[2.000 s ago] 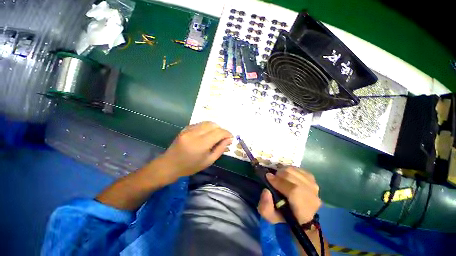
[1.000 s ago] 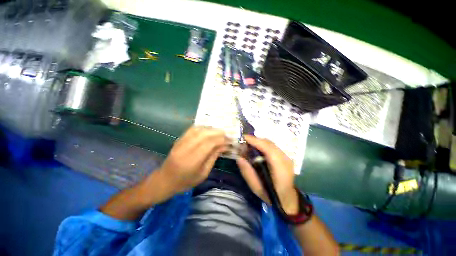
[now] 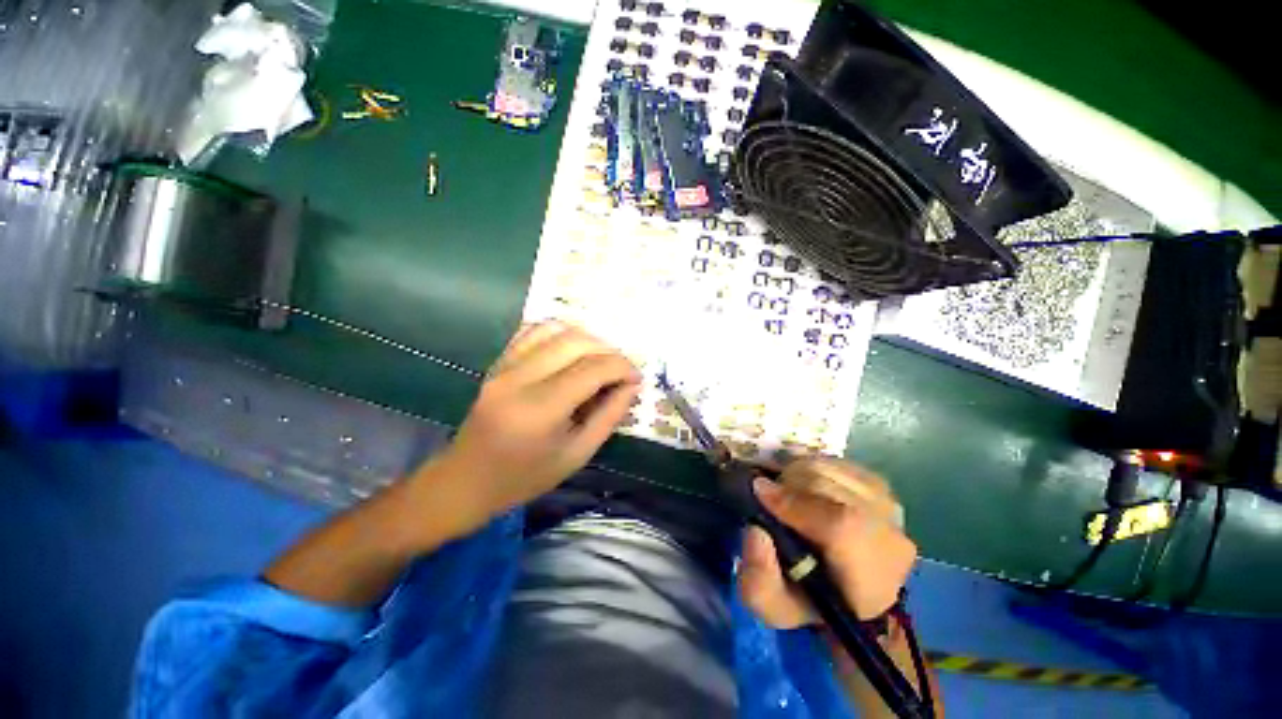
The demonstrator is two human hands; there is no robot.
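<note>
My left hand (image 3: 541,414) is over the near left part of the white component sheet (image 3: 584,253), thumb and fingertips pinched. The thin solder wire (image 3: 373,333) runs into it from the solder spool (image 3: 176,242) at left. Anything else between these fingertips is too small and glare-washed to tell. My right hand (image 3: 830,541) grips the black soldering iron (image 3: 801,565) like a pen. Its metal tip points up-left, just right of my left fingertips. Rows of small round components (image 3: 699,63) cover parts of the sheet. Several blue circuit boards (image 3: 685,152) lie beside the fan.
The black fan (image 3: 837,197) stands on the sheet. Right of it are a tray of small grey parts (image 3: 1033,302) and the black soldering station (image 3: 1181,351). Gold slivers (image 3: 371,103), another board (image 3: 525,73) and a bag with white wad (image 3: 250,82) lie at upper left.
My right hand has moved right, apart from my left hand, and the iron tip is back beside my left fingertips. One loose gold sliver seen two seconds ago is gone. The view has shifted slightly.
</note>
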